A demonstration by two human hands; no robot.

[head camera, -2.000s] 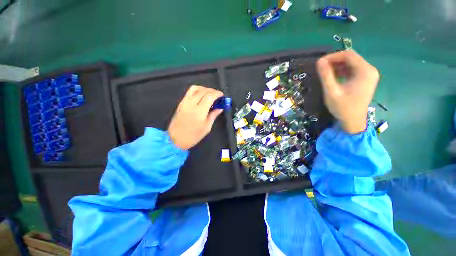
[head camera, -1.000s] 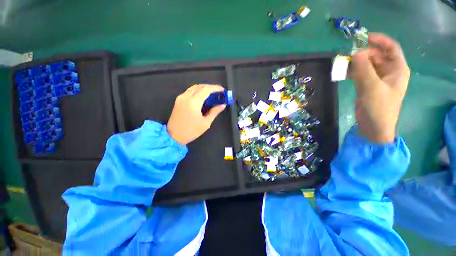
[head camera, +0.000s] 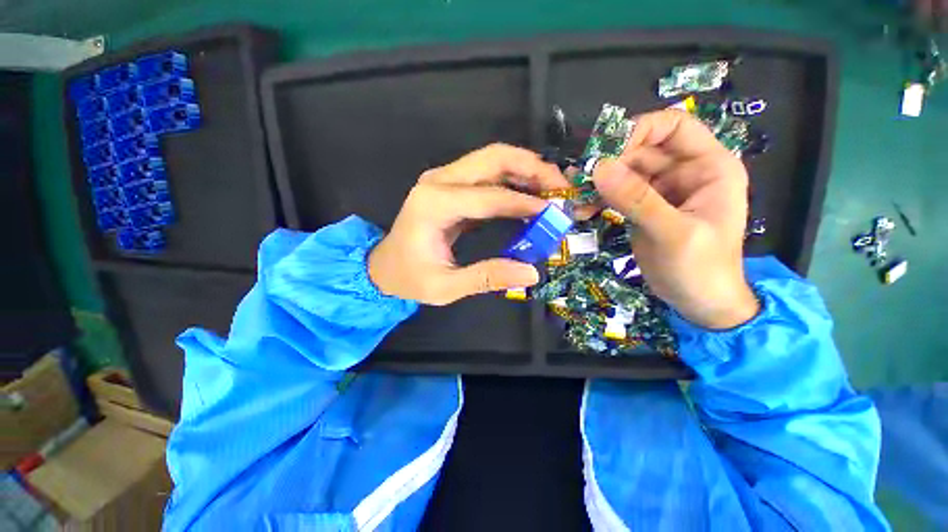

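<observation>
My left hand (head camera: 457,229) holds a blue housing (head camera: 540,235) between thumb and fingers, above the divider of the black tray. My right hand (head camera: 681,213) pinches a green circuit board (head camera: 609,132), upright just above and right of the housing. A yellow-orange strip (head camera: 559,194) shows between the two hands, at my left fingertips. The board and housing are apart. Below lies the pile of boards and white batteries (head camera: 615,320) in the right compartment, partly hidden by my hands.
The black divided tray (head camera: 400,62) spans the middle. At left, another tray (head camera: 224,156) holds rows of blue housings (head camera: 127,156). Loose boards (head camera: 878,241) lie on the green surface at right, with another board and battery (head camera: 913,99) at upper right. Cardboard boxes (head camera: 99,468) stand lower left.
My right hand has come back from the far right with the board, beside the housing in my left hand. My left hand has moved right. The view has shifted; the far blue units are out of view.
</observation>
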